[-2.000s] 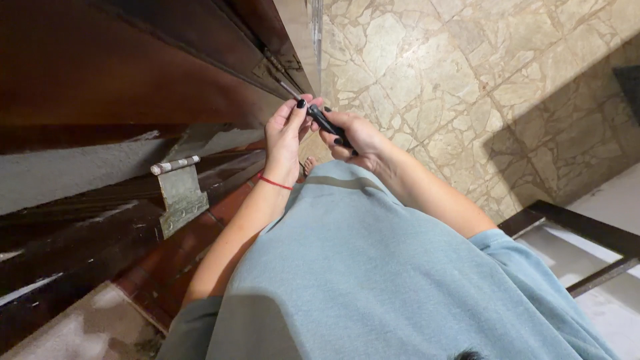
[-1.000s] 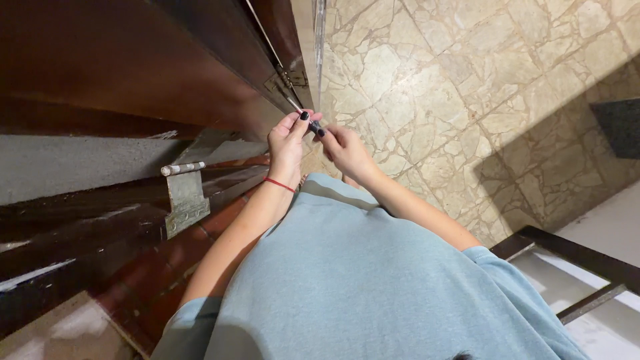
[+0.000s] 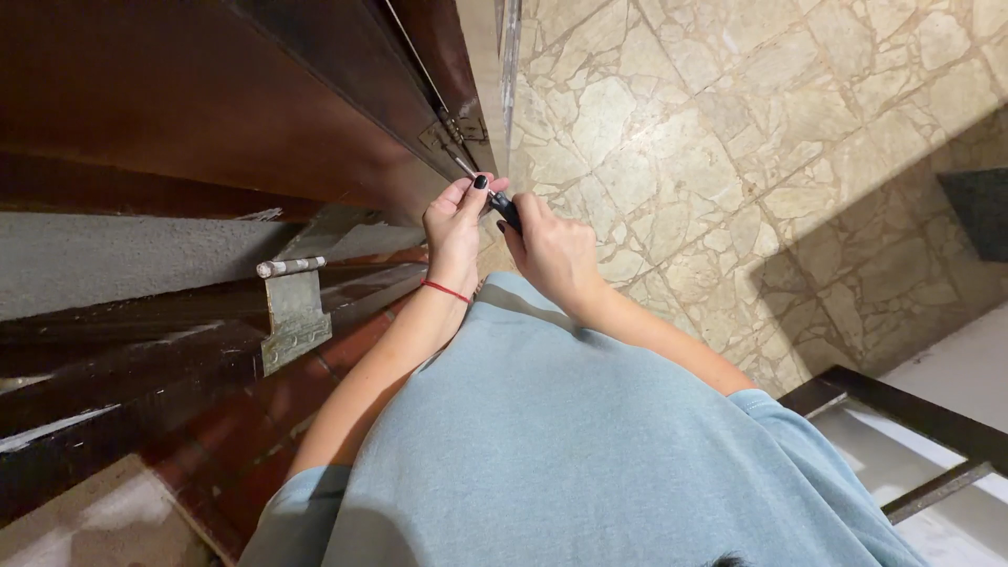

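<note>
A screwdriver with a black handle (image 3: 506, 211) points up and left at a small metal hinge (image 3: 450, 132) between the dark wooden door and its frame. My right hand (image 3: 557, 240) is closed around the handle. The thumb and fingers of my left hand (image 3: 461, 216) pinch the shaft close to the handle, and a red string is around that wrist. The shaft's tip lies at or just below the hinge; whether it touches a screw cannot be told.
A dark wooden door (image 3: 181, 110) fills the upper left. Below it a larger metal hinge (image 3: 295, 311) sticks out from dark wood. A dark frame with light panels (image 3: 906, 417) stands at lower right. Stone-patterned floor (image 3: 677, 150) lies to the right.
My right hand has shifted its grip on the screwdriver, its back now facing up over the handle. My left hand has stayed at the shaft.
</note>
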